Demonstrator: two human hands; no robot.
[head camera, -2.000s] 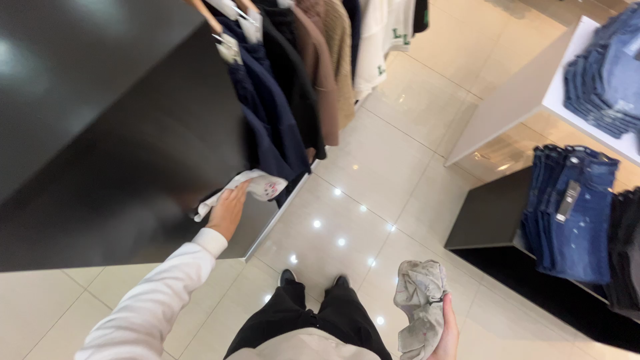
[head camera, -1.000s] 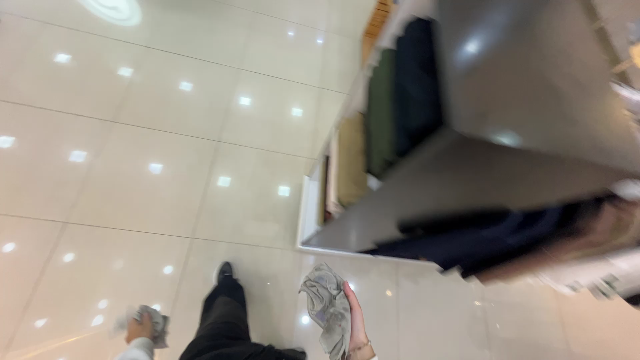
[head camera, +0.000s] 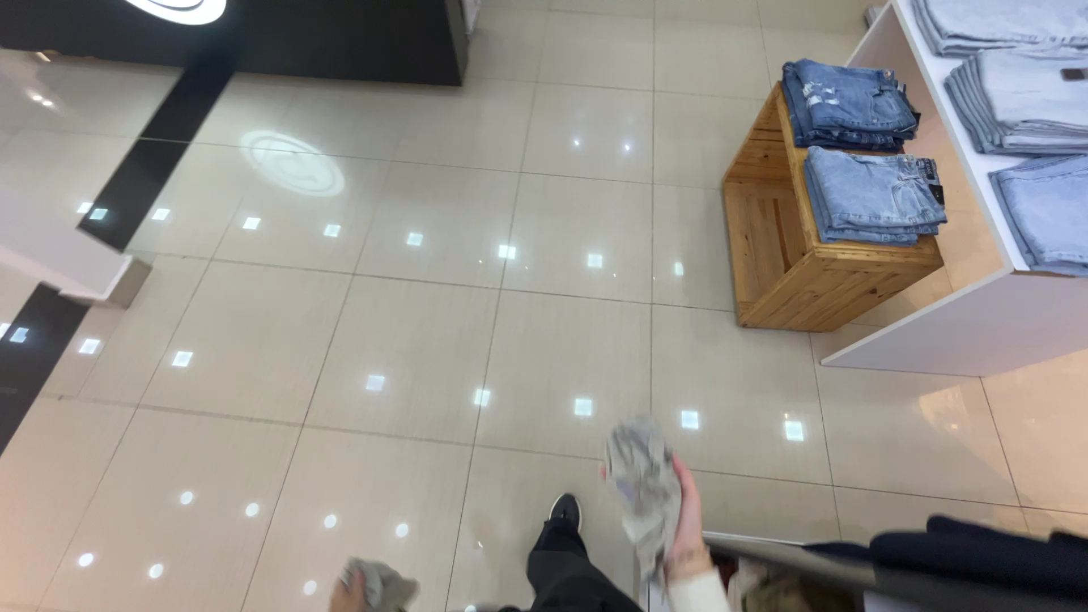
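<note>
At the lower middle of the head view, my right hand (head camera: 688, 518) holds a crumpled grey cloth (head camera: 642, 489), its fingers behind the fabric. My left hand (head camera: 347, 592), partly cut off by the bottom edge, grips another greyish cloth (head camera: 378, 582) that is slightly blurred. Both hands hang above the tiled floor, on either side of my dark-trousered legs. One dark shoe (head camera: 565, 510) shows between them.
Folded blue jeans (head camera: 871, 191) lie on a wooden crate (head camera: 875, 276) at right, beside a white display table (head camera: 926, 327) with pale folded jeans (head camera: 1028, 98). Dark garments (head camera: 952, 561) are at the lower right. A black counter (head camera: 365, 42) stands at the upper left, a white post base (head camera: 102, 272) at left.
The view has swung away from the hanging clothes onto open floor. My left hand was wiping-height at a black panel beside the clothes two seconds ago; now it is low, away from it.
</note>
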